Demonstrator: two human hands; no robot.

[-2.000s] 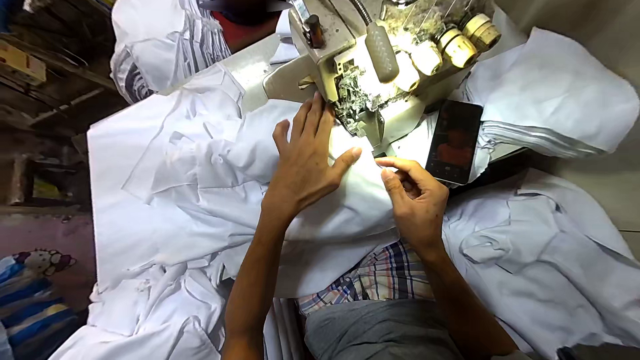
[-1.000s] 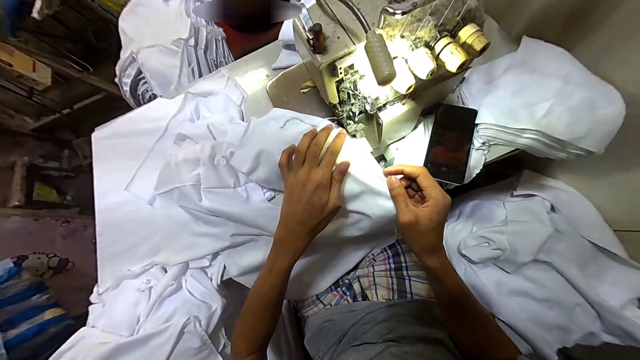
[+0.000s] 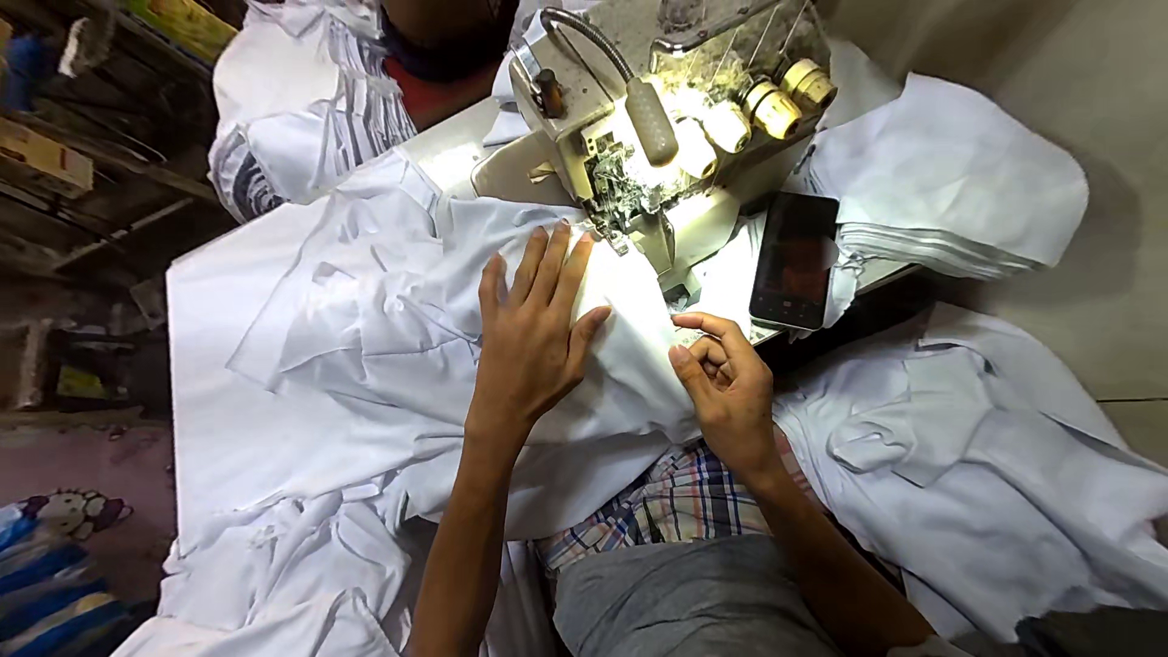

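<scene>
White fabric (image 3: 365, 365) covers the work table and runs up to the presser foot (image 3: 619, 242) of an overlock sewing machine (image 3: 566, 109). My left hand (image 3: 538, 319) lies palm down on the cloth, just left of and below the presser foot, fingers slightly spread. At the cloth's right edge, my right hand (image 3: 725, 383) has its thumb and curled index finger by the border, with the fabric edge between them. A lit gooseneck lamp (image 3: 651, 123) hangs over the needle area. Whether the needle is down in the cloth cannot be seen.
A smartphone (image 3: 792, 260) lies right of the machine, beside stacked white cut pieces (image 3: 949, 182). More white cloth (image 3: 958, 456) is heaped at the lower right. Another fabric stack (image 3: 301, 109) stands at the upper left. Yellowed tension knobs (image 3: 771, 108) stick out of the machine. Plaid cloth covers my lap.
My left hand moved down and left off the presser foot area, then back up closer to it. The right hand stays at the cloth's edge, which now reaches the presser foot.
</scene>
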